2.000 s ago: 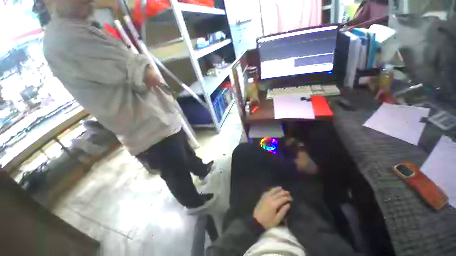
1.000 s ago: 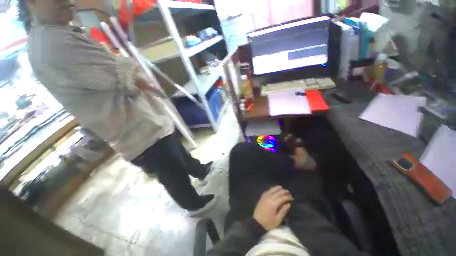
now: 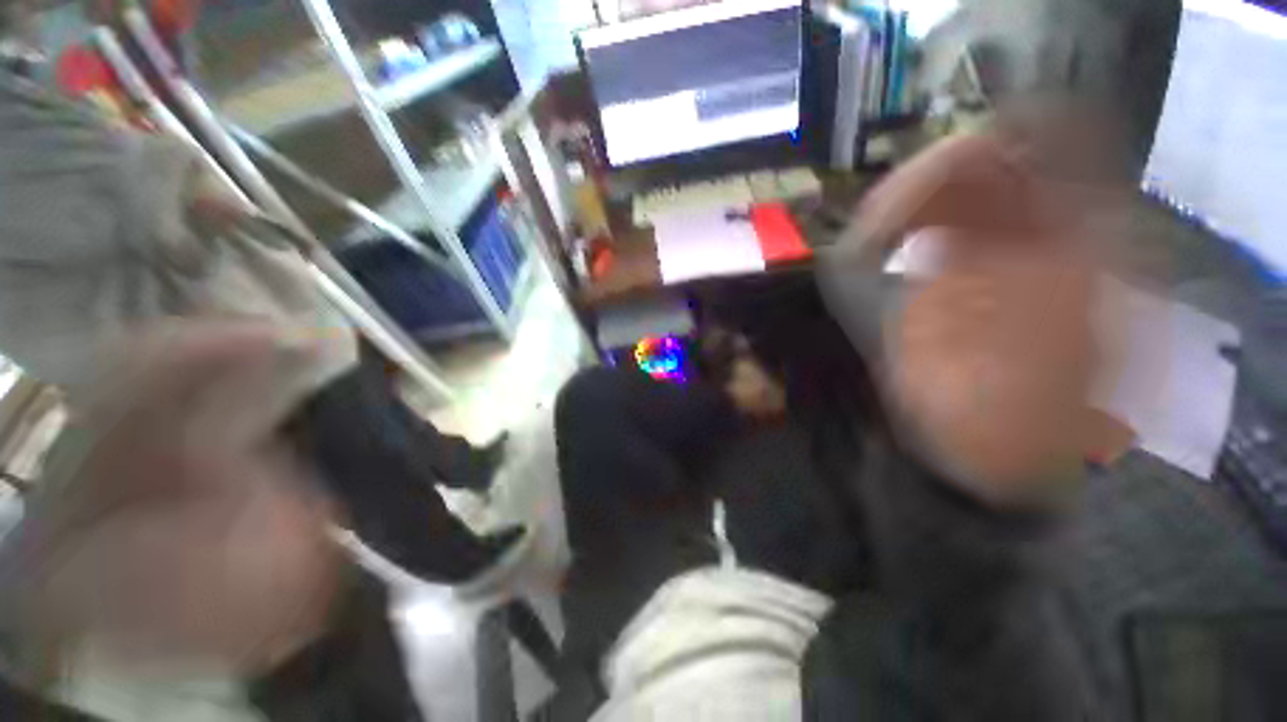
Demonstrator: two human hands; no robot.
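My left hand [image 3: 198,522] is raised at the left, large and blurred; I cannot tell its finger pose or whether it holds anything. My right hand [image 3: 1002,339] is raised above the desk [image 3: 1044,564], close to the camera and blurred, with fingers bent; its grip is unclear. It covers part of a pale paper sheet [image 3: 1179,374] and most of an orange thing [image 3: 1111,437] on the dark cloth-covered desk.
A monitor [image 3: 699,92], keyboard [image 3: 720,195], lilac sheet [image 3: 706,246] and red card [image 3: 779,233] are on the desk ahead. A person in a light jacket [image 3: 85,240] stands left beside pale poles [image 3: 268,198] and metal shelving [image 3: 409,155].
Both my hands are now raised, blurred, at the left and right; earlier one hand rested on my lap. The view has shifted right, so the monitor and person appear further left.
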